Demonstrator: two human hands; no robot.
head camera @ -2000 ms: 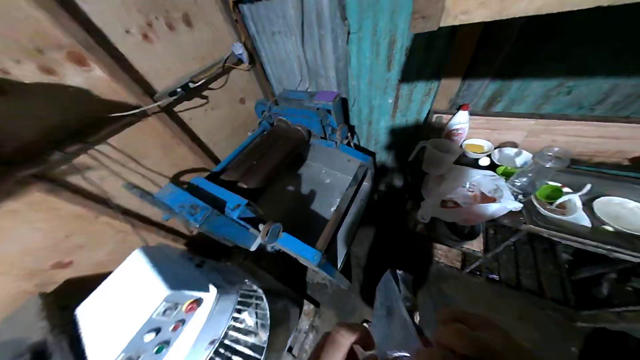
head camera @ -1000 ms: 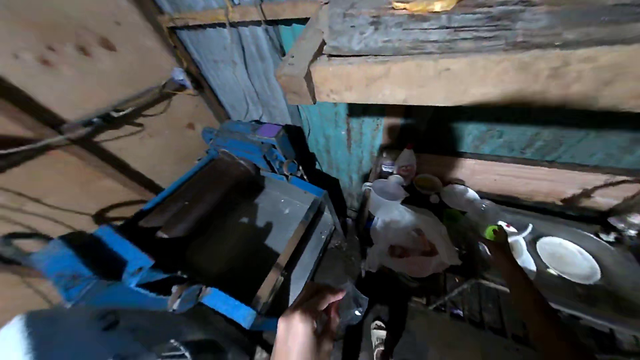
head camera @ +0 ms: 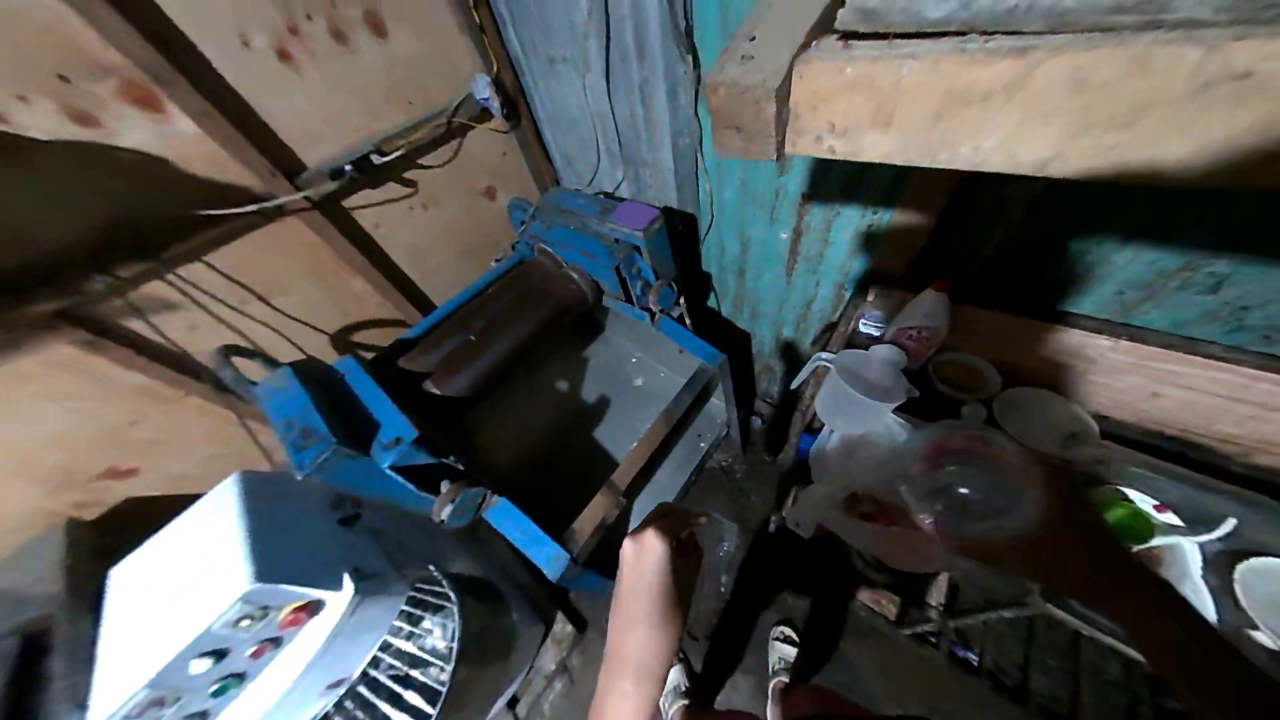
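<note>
My left hand [head camera: 662, 545] is in front of the blue-framed roller machine [head camera: 540, 400], its fingers curled on a thin clear plastic bag [head camera: 718, 555] that hangs beside them. On the right, my right hand [head camera: 1050, 510], blurred and in shadow, holds a clear round plastic container [head camera: 970, 490]. Behind and below that container is a white plastic bag [head camera: 870, 520] with something reddish inside. A translucent pitcher [head camera: 865, 385] stands just beyond the bag. The green item [head camera: 1125, 518] lies in a white bowl [head camera: 1180, 575] to the right of my right arm.
At lower left stands a white mixer [head camera: 220, 600] with buttons and a wire guard [head camera: 410, 650]. A thick wooden beam [head camera: 1000, 110] crosses the upper right. The counter also holds a bottle [head camera: 920, 320], bowls [head camera: 1045, 420] and a plate [head camera: 1262, 590]. Cables run along the left wall.
My right hand has moved left from the green item on the counter and now has the clear container. My left hand stays near the machine with the clear bag. The view has shifted.
</note>
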